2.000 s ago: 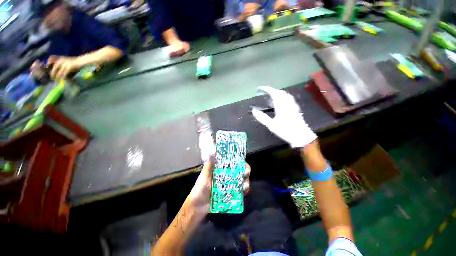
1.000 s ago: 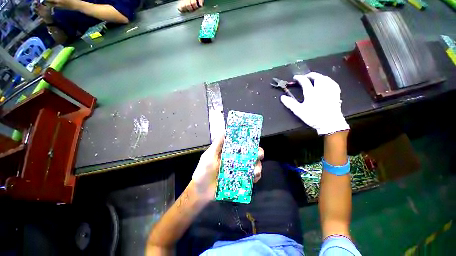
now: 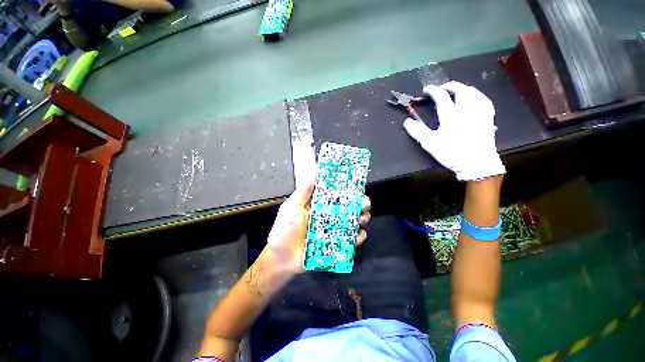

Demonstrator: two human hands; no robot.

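Observation:
My bare left hand [image 3: 290, 223] holds a narrow green circuit board [image 3: 337, 208] over my lap, its face with pale solder dots turned up. Its fingers wrap around the board's right edge. My right hand [image 3: 461, 129], in a white glove, is at the bench's black mat over the side cutters [image 3: 407, 102]. The cutters' jaws point left, out past the fingertips. Their handles run toward the glove and are partly hidden, so a firm grip cannot be told. A blue band is on the right wrist.
A green conveyor belt [image 3: 212, 78] runs behind the bench mat [image 3: 240, 155], carrying another board [image 3: 276, 18]. A red-brown rack [image 3: 67, 205] stands left. A dark sheet stack [image 3: 583, 53] leans in a red stand [image 3: 534, 78] at right. An open carton of clippings [image 3: 520, 230] is below. A person's arm shows top left.
The view has tilted down and steadied. My left hand still holds the board. My gloved right hand stays by the cutters, with little change over the last second.

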